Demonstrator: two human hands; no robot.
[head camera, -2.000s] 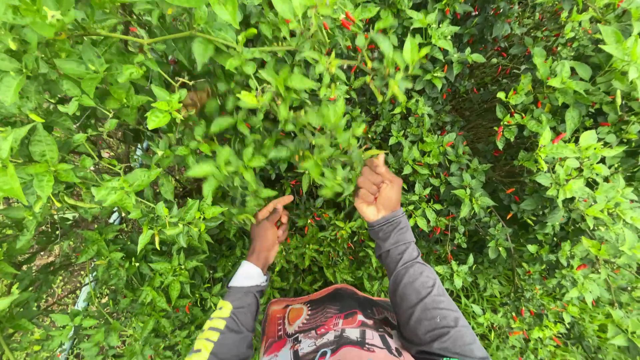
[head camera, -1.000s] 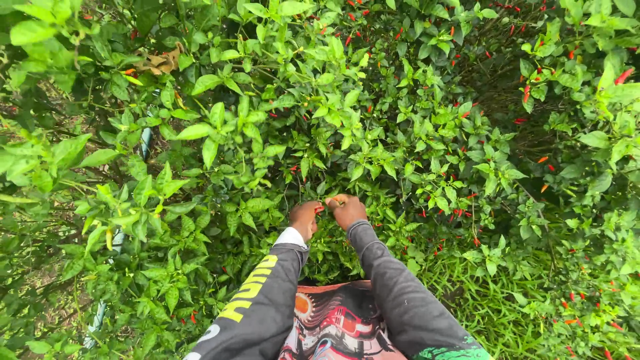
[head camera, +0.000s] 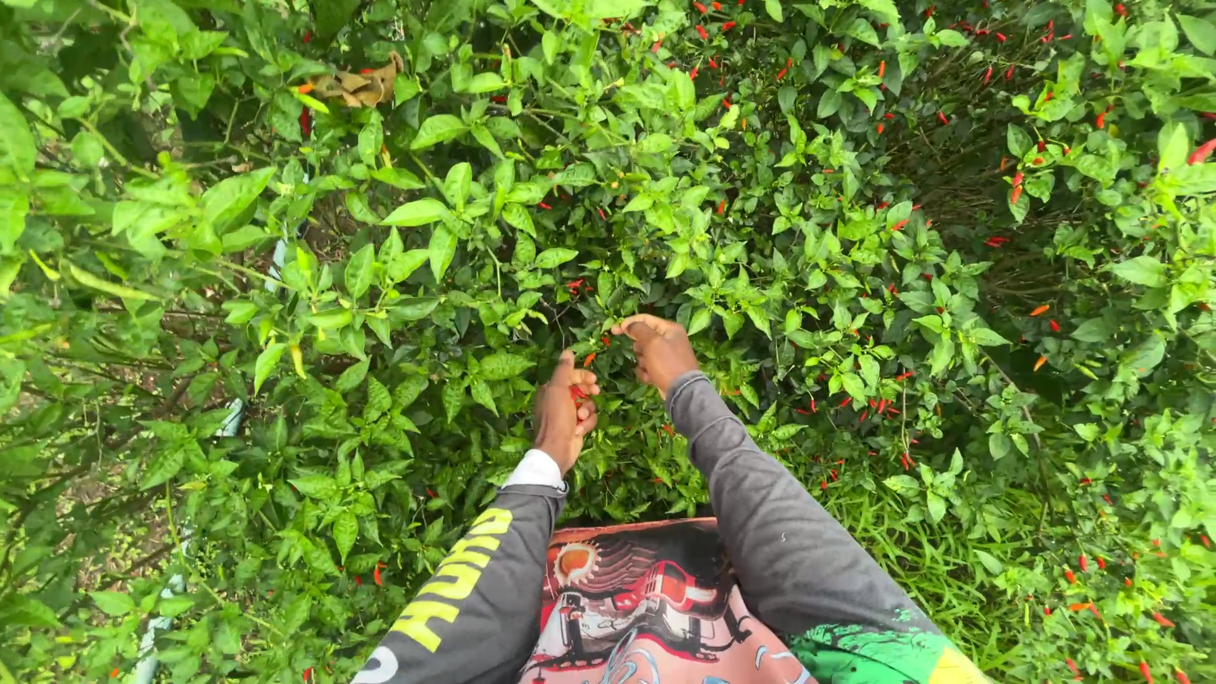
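Note:
Leafy chili pepper bushes (head camera: 513, 366) surround both hands, with small red and orange chilies among the leaves. My left hand (head camera: 564, 410), palm turned inward and fingers curled, holds red chilies (head camera: 578, 391) against its fingers. To its right and slightly higher, my right hand (head camera: 659, 351) reaches into the foliage, thumb and index finger close together at a sprig. Whether a stem sits between those fingertips cannot be told. An orange-red chili (head camera: 589, 359) hangs between the two hands, touching neither plainly.
A printed cloth (head camera: 646, 608) covers my front below the hands. Dense branches rise on all sides. A pale pipe or hose (head camera: 152, 632) runs through the plants at left. A dry brown leaf (head camera: 366, 85) lies at upper left, and grass (head camera: 917, 560) grows at lower right.
My hands were together at the leaves one second ago; now they are apart, the left lower and the right reaching up. Two seconds ago they were also apart.

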